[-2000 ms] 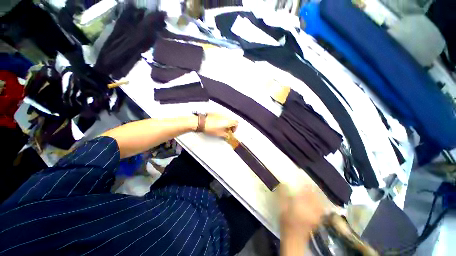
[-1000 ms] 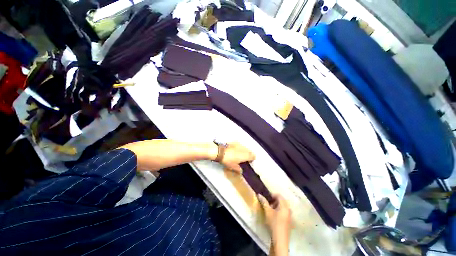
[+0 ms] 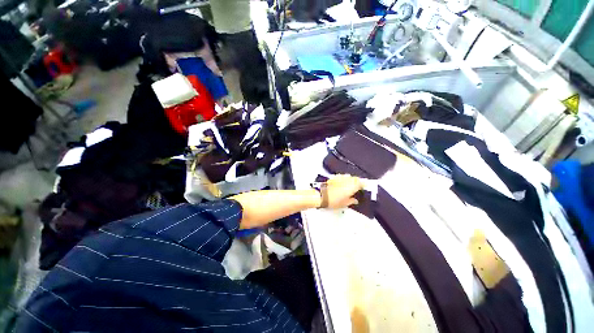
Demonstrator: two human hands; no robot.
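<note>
My left hand (image 3: 343, 191) reaches over the small dark brown pieces (image 3: 367, 207) at the table's near left edge. Its fingers are bent over them, and a bit of white shows beside the fingertips. Whether it grips a piece or only rests on it is not clear. My right hand is out of the picture. Stacked dark brown cut pieces (image 3: 365, 153) lie just beyond my left hand. A long dark brown panel (image 3: 415, 257) runs from there towards the lower right.
A tan card (image 3: 487, 259) lies by the dark folded bundle (image 3: 508, 306). Black cut panels (image 3: 521, 234) lie farther across the white table (image 3: 339, 263). A scrap heap (image 3: 238, 146) and a red stool (image 3: 190, 112) stand left. A blue roll (image 3: 573, 195) is at the right.
The view has swung left. My left hand has moved from the small strip to the pieces at the table's left. My right hand, which was on the strip, has left the picture.
</note>
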